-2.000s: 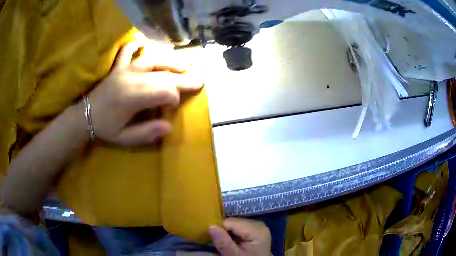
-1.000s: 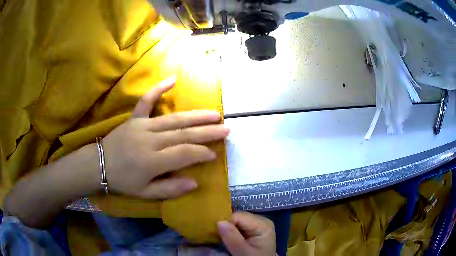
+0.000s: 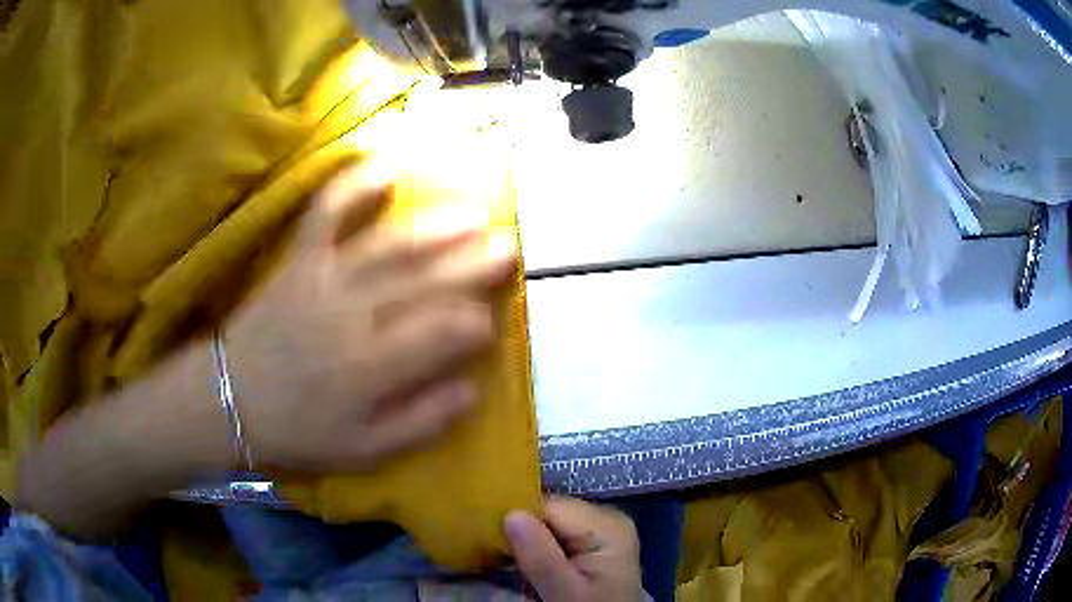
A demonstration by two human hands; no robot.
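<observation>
A mustard-yellow cloth panel runs from under the sewing machine's needle area to the table's front edge, its straight edge facing right. My left hand, with a thin bracelet, is blurred and lies flat over the panel, fingers spread. My right hand pinches the panel's lower right corner at the front edge; it is partly cut off by the bottom of the picture. The presser foot area sits above the cloth in bright lamp glare, which hides the stitching point.
A black knob hangs right of the foot. White strips hang at the machine's right. A slim metal tool lies far right. A measuring tape follows the table edge. Yellow pieces lie below, beside blue basket parts.
My left hand first moved down the panel from near the needle, and is now blurred over it. The panel's lower left part has shifted and bunched. My right hand still holds the corner.
</observation>
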